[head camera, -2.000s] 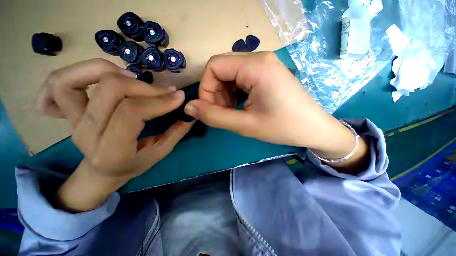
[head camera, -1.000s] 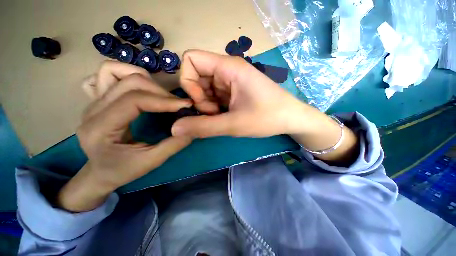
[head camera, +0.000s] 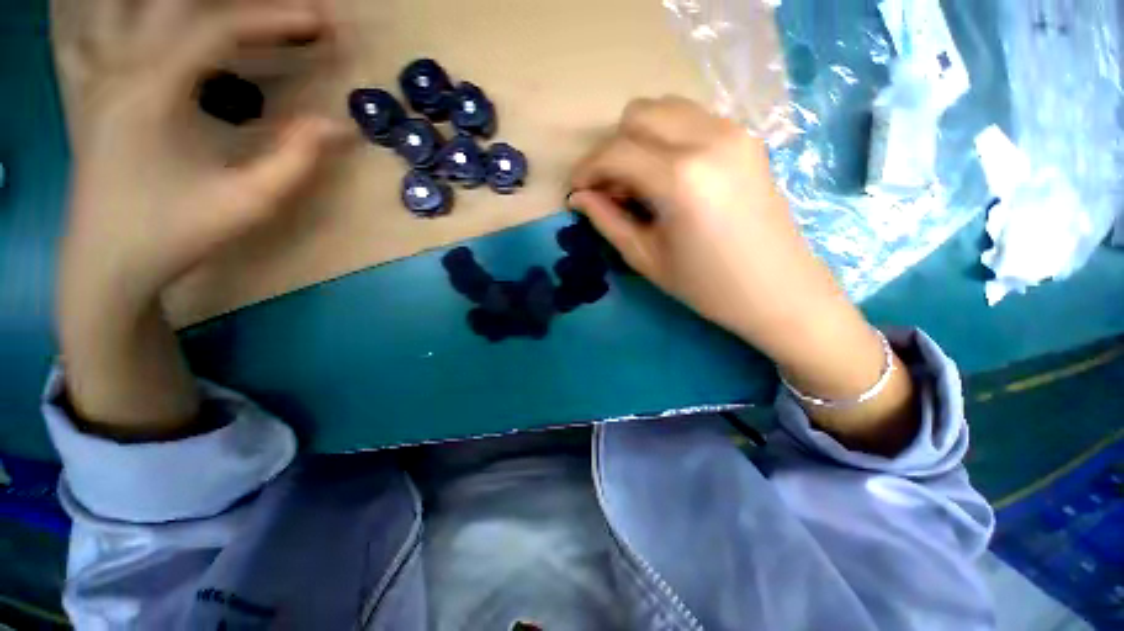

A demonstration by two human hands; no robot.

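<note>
Several black knobs (head camera: 462, 160) with pale centre dots stand in a cluster on the cardboard sheet (head camera: 592, 62). A separate black knob (head camera: 231, 96) lies further left. My left hand (head camera: 160, 185) is motion-blurred at the upper left, thumb and fingers spread around that knob; a dark patch by its upper fingertips is too blurred to identify. Black pads (head camera: 512, 306) lie in a curved loose heap on the green surface (head camera: 382, 382). My right hand (head camera: 703, 203) is right of the heap, thumb and forefinger together, with a thin dark edge at the tips; I cannot tell if it holds a pad.
A clear plastic bag (head camera: 820, 123) lies to the right, with a white container (head camera: 906, 136) on or in it. Crumpled white paper (head camera: 1023, 222) lies beyond it. The bench's front edge (head camera: 530, 431) runs close to my body. Blue items show at the lower right.
My hands have separated: the left moved up and left over the cardboard, the right moved right. The pad heap is uncovered. The bench things sit further right in view.
</note>
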